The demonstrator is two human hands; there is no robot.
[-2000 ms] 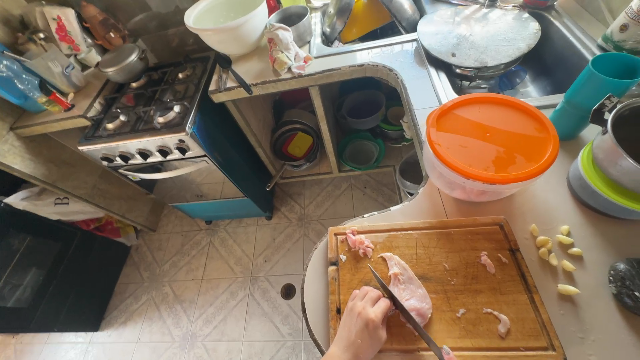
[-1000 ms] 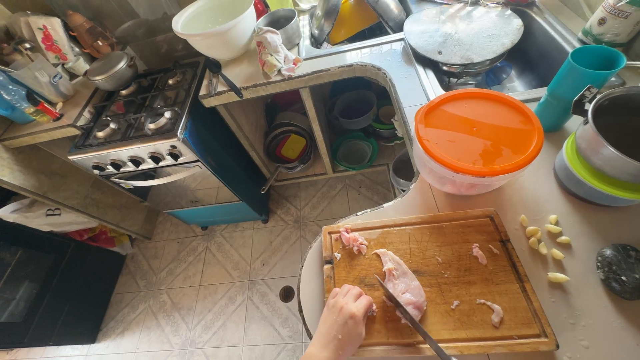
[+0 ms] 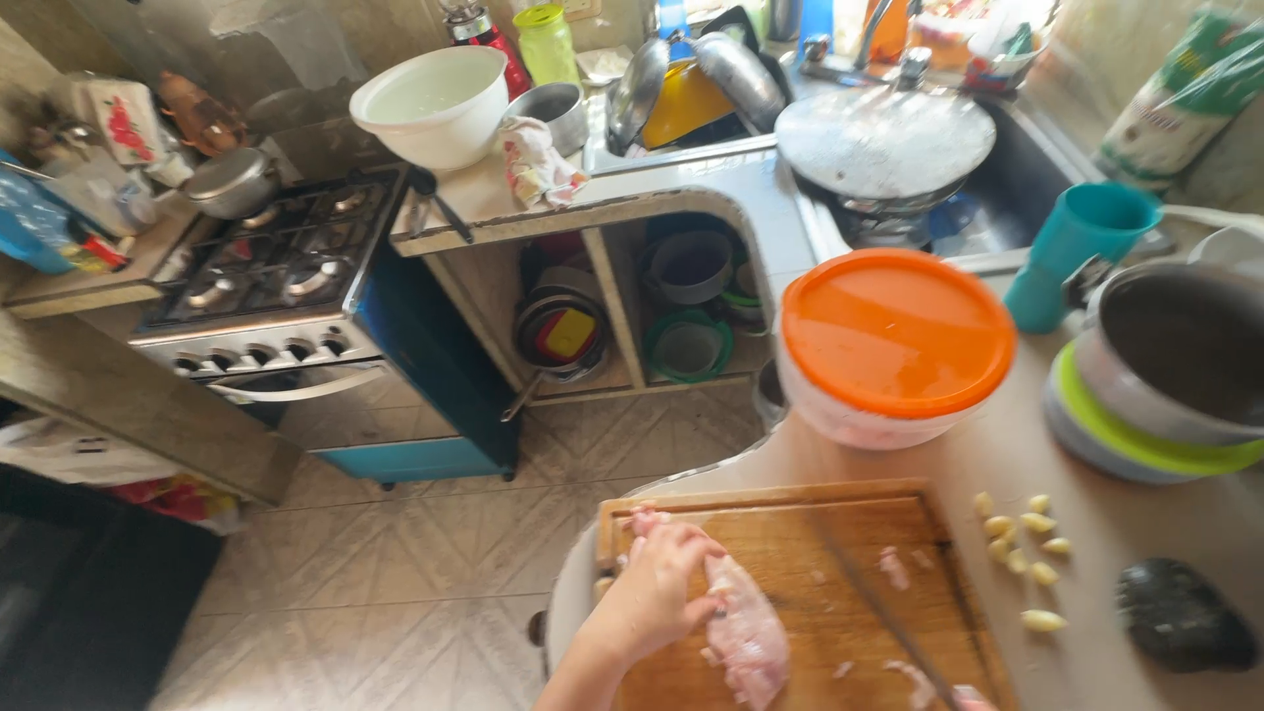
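A piece of raw meat (image 3: 750,632), perhaps chicken, lies on the wooden cutting board (image 3: 839,502). My left hand (image 3: 657,591) is over its upper left side, fingers curled and thumb at its edge; a firm grip cannot be made out. At the bottom edge, only the fingertips of my right hand (image 3: 973,699) show, at the lower end of a blurred knife (image 3: 884,607). The blade is to the right of the meat, apart from it. Small meat scraps (image 3: 894,568) lie on the right of the board, and more (image 3: 647,518) at its upper left corner.
Behind the board stands a plastic tub with an orange lid (image 3: 899,336). Peeled garlic cloves (image 3: 1043,620) and a dark stone (image 3: 1180,612) are at right, below stacked pots (image 3: 1175,346) and a teal cup (image 3: 1086,247). A sink (image 3: 1037,158) and gas stove (image 3: 276,257) lie farther off.
My left hand has moved up along the meat toward the board's upper left corner. The knife, at the meat in both earlier frames, is now away from it to the right.
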